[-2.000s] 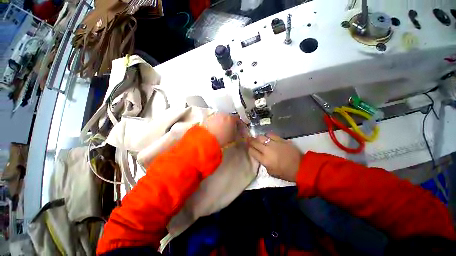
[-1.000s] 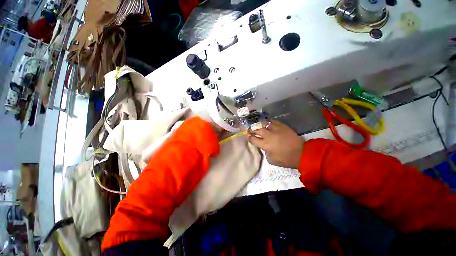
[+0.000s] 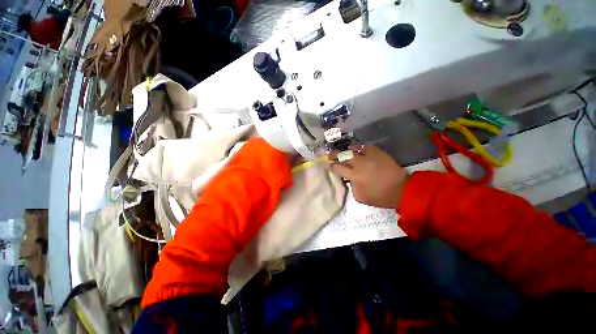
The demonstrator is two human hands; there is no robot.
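A cream-beige bag body (image 3: 297,212) lies on the table in front of the sewing machine and hangs over its front edge. Its yellow seam tape (image 3: 310,164) runs toward the presser foot (image 3: 344,155). My right hand (image 3: 372,175) rests at the presser foot, fingertips bent down at the bag's edge; whether they grip it or only press it is not clear. My left hand is hidden behind the machine head's left end; only the orange sleeve shows, lying across the bag.
The white sewing machine (image 3: 418,72) spans the far side. Scissors with red and yellow handles (image 3: 463,153) and a green piece (image 3: 487,115) lie on the bed at right. Waiting beige bags (image 3: 108,251) hang at left. Brown pieces (image 3: 124,49) and clear plastic (image 3: 271,23) are behind.
My left hand has gone from view behind the machine head. My right hand has moved up to the presser foot. The bag's near part has shifted slightly, and the camera view has moved.
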